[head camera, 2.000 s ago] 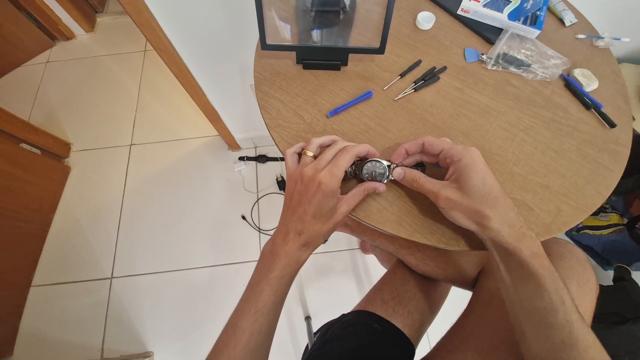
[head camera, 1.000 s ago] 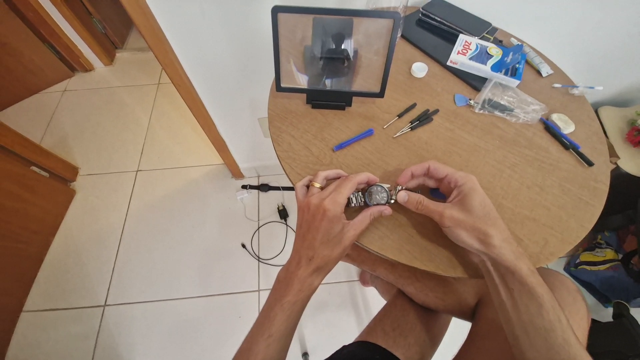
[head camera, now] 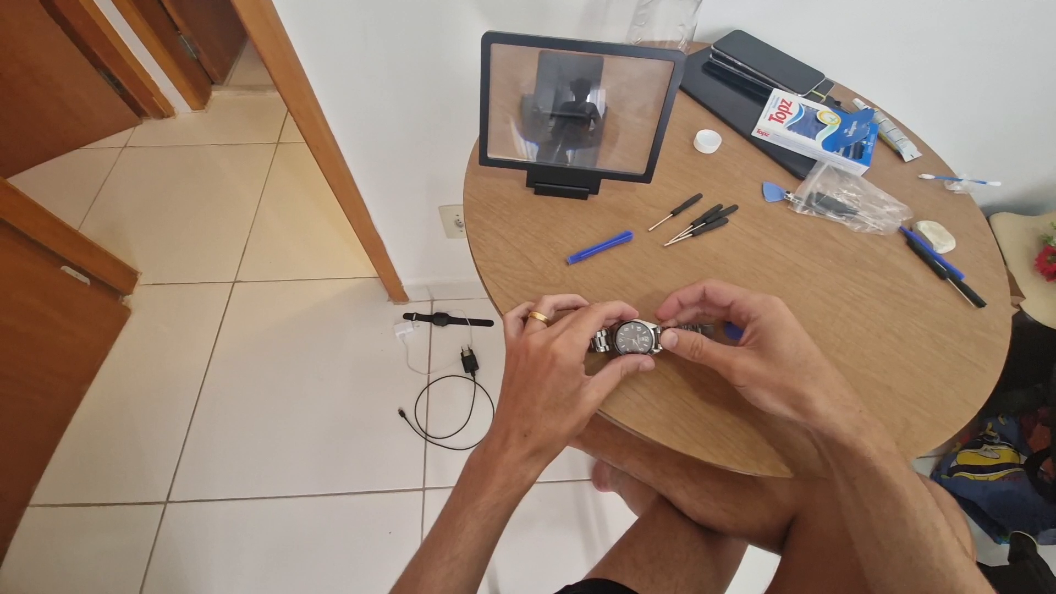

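A wristwatch with a dark dial and metal bracelet [head camera: 635,337] is held over the near edge of the round wooden table [head camera: 792,363]. My left hand [head camera: 565,359], with a gold ring, grips the case between thumb and index finger. At the case's right side, my right hand [head camera: 734,346] pinches with thumb and fingertips where the bracelet joins; whether it holds the crown or the bracelet cannot be told. A small blue object [head camera: 732,331] shows partly behind the right fingers. Farther back on the table lie a blue plastic pry tool [head camera: 600,247] and several small black-handled screwdrivers [head camera: 701,223].
A framed magnifier on a stand [head camera: 577,111] is at the back left. Beyond the tools are a white cap [head camera: 707,141], a Topz box [head camera: 815,130], a clear plastic bag [head camera: 850,200] and a black-handled tool [head camera: 945,268]. A black smartwatch [head camera: 448,319] and cable [head camera: 445,433] are on the floor.
The view has shifted, bringing more of the table's back into sight. Both hands stay at the watch in nearly the same hold.
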